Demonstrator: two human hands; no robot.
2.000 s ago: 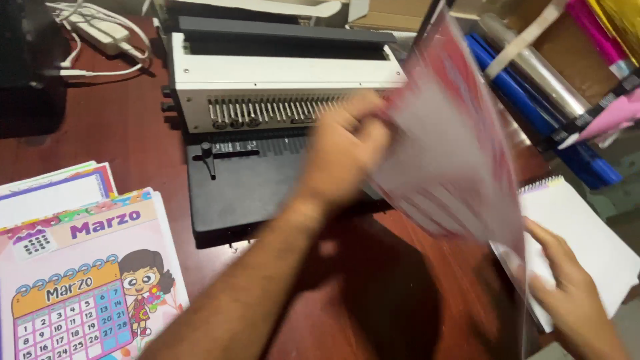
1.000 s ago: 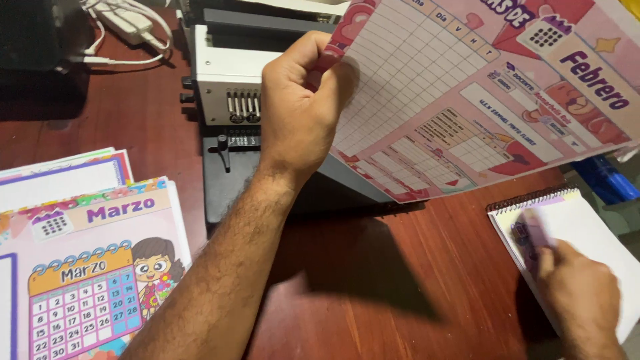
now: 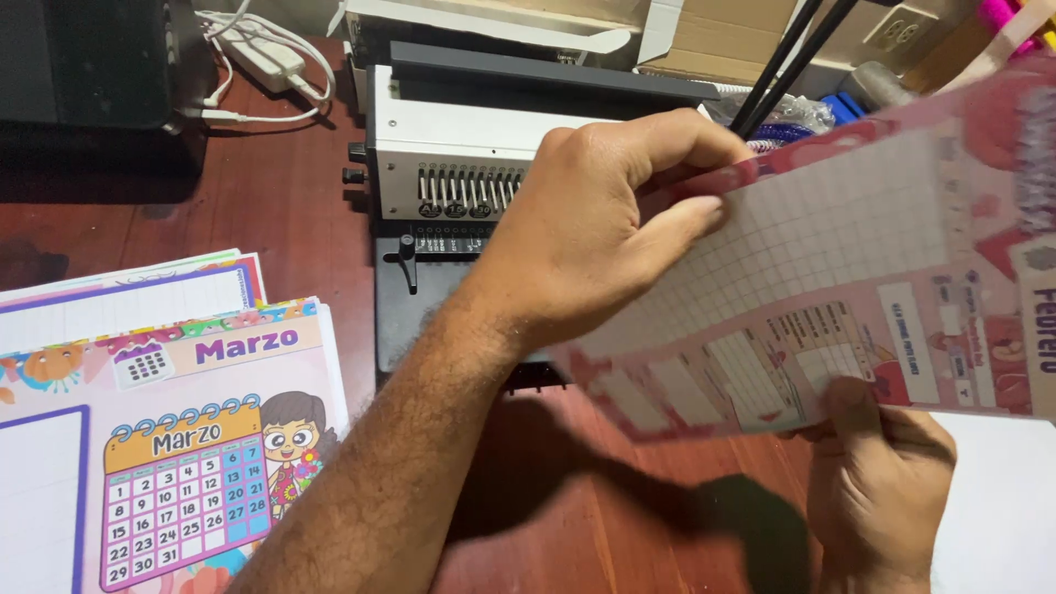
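A pink printed sheet (image 3: 792,239) with grids and a month heading is raised, slightly curved, over the right half of the desk. My left hand (image 3: 610,223) pinches its upper left edge between thumb and fingers. My right hand (image 3: 883,487) grips the lower edge, thumb on the printed face. Whether it is one sheet or several cannot be told. Behind my left hand stands a white and black binding machine (image 3: 445,140), its black base partly hidden by my forearm. At the left lies a stack of printed calendar pages (image 3: 223,379).
A white sheet or pad (image 3: 990,503) lies at the right, partly behind my right hand. A black device (image 3: 91,99) and a white power adapter with cables (image 3: 260,58) are at the back left. Cardboard (image 3: 726,41) and plastic-wrapped coils (image 3: 784,115) sit behind the machine.
My right hand has come from the spiral-bound pad up to the pink sheet and now holds its lower edge. My left hand has kept its hold on the sheet, which is now lower and more curved.
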